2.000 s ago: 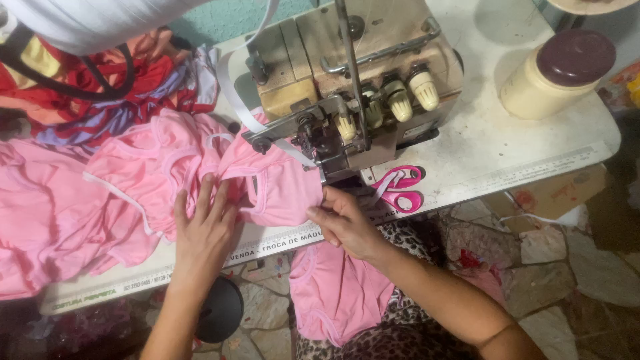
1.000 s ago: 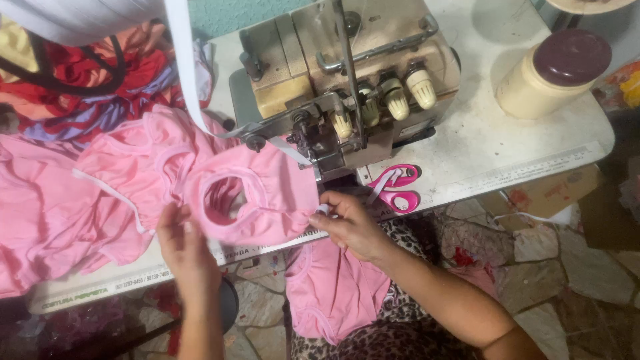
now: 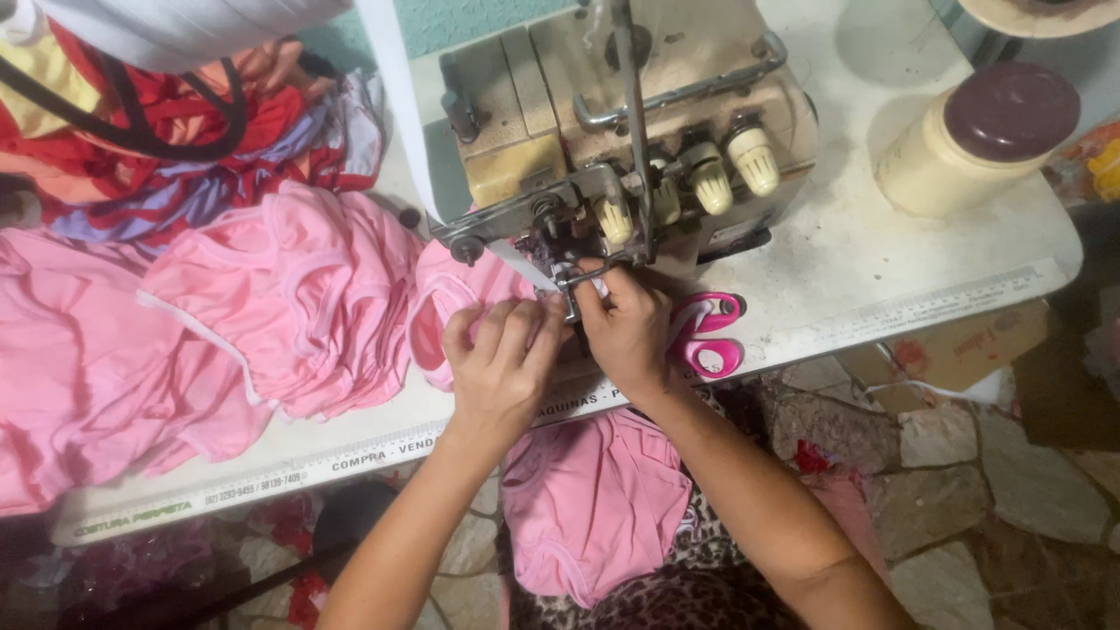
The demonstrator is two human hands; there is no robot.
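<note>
A beige overlock sewing machine [image 3: 612, 114] stands on the white worktable. At its presser foot lies a pink garment [image 3: 433, 306] with a round bound opening. My left hand [image 3: 507, 359] holds this garment by its edge, just left of the foot. My right hand [image 3: 623, 328] has its thumb and forefinger pinched at the foot's right side; what lies between them is mostly hidden. A white elastic band [image 3: 398, 105] hangs down behind the machine's front bar, and a white strip [image 3: 525, 265] shows at the foot. Pink-handled scissors [image 3: 710, 337] lie right of my right hand.
Pink garments [image 3: 297, 306] are heaped on the table's left part, with red, lilac and peach fabric [image 3: 192, 149] behind. A cream jar with a dark lid [image 3: 976, 140] stands at the right. Another pink garment [image 3: 595, 507] rests on my lap, below the table edge [image 3: 840, 346].
Both hands have moved up to the presser foot. The pink garment, spread out in front of the machine a second ago, is now bunched at the foot and to its left.
</note>
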